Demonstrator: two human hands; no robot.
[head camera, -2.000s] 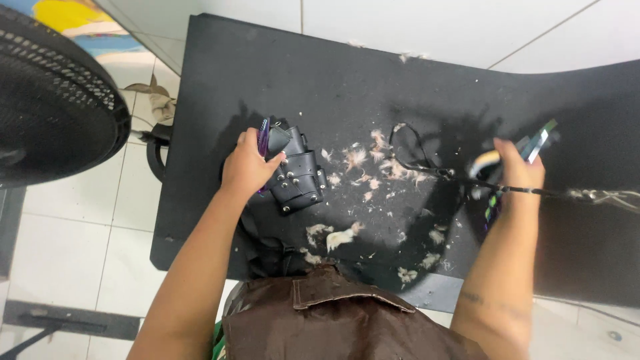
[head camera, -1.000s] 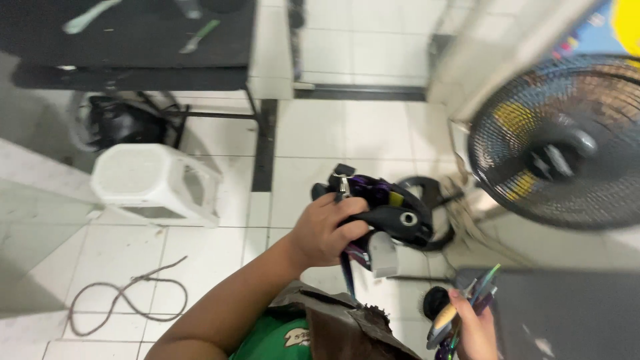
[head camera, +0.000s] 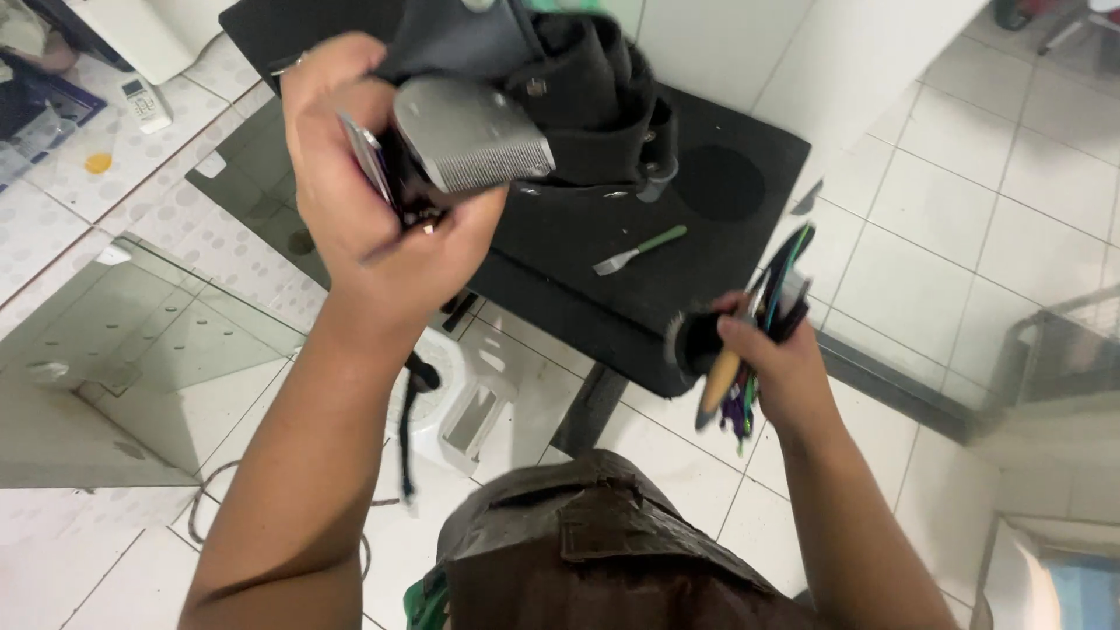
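At the upper left my left hand is closed around a black tool pouch with metal studs and several loops, raised above a black table. A grey clipper guard comb shows against the palm, beside other metal tools that are partly hidden. My right hand, at the table's right edge, grips a bundle of grooming tools, with coloured scissor handles, a wooden handle and a round black brush among them. A green-handled brush lies on the table between my hands.
A white plastic stool stands below the table's near edge. Glass panels are at the left, near a cord on the floor. A white remote control rests on the counter. A wall corner rises behind the table.
The view has turned from the hair-strewn table and fan to another black table. The pouch, lying on the first table two seconds ago, is now held up in my left hand. The right hand still holds its tools.
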